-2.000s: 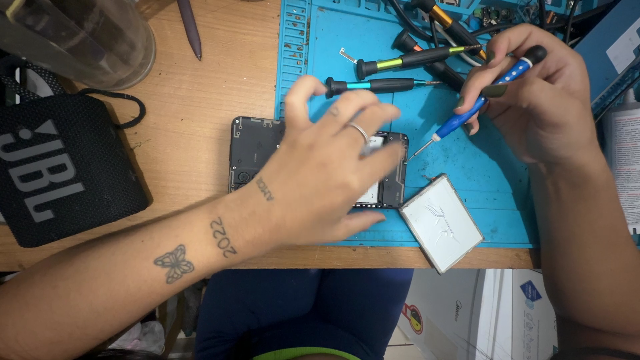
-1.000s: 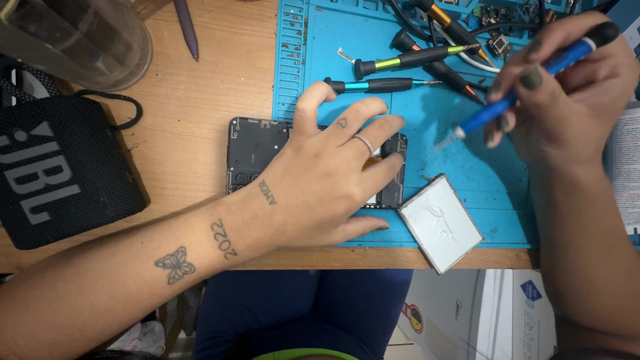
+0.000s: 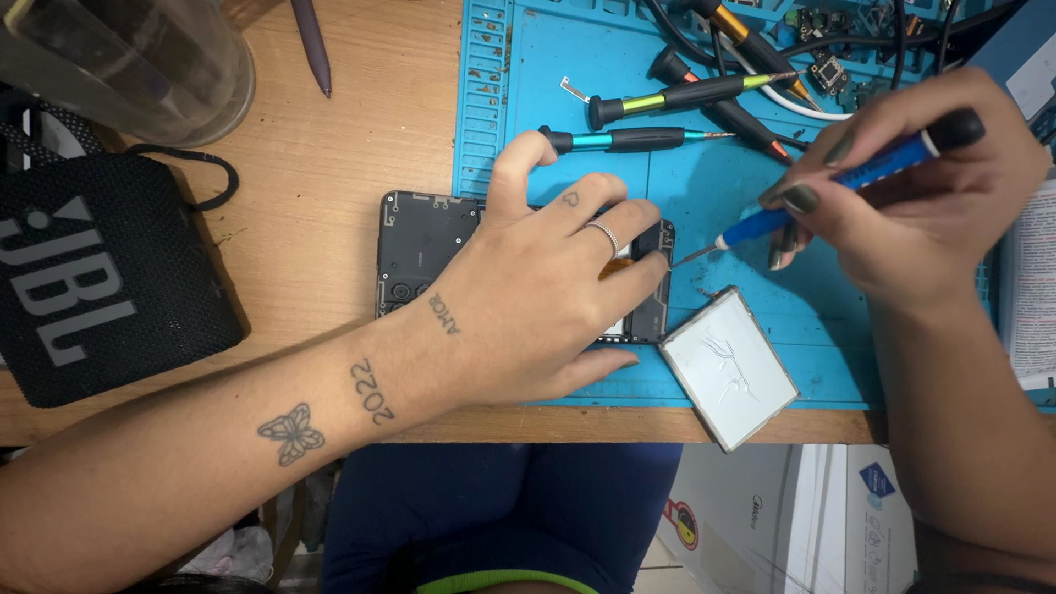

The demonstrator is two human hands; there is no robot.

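Note:
An opened smartphone, its dark inner frame showing, lies across the edge of the blue silicone repair mat. My left hand spreads over its middle and right part, fingers on and around it, hiding much of the inside. My right hand grips a blue precision screwdriver, whose tip is at the phone's right end, close to my left little finger. Whether the tip touches a screw I cannot tell. A flat battery-like block with a white face lies right of the phone, overhanging the table's front edge.
Several precision screwdrivers lie behind the phone, beside a small metal piece, cables and circuit boards. On the wooden table are a JBL speaker, a clear container and a pen. A printed sheet is far right.
The screwdriver in my right hand was raised away from the phone one second ago; it has come back left and down, with its tip at the phone's right end. My left hand has barely moved.

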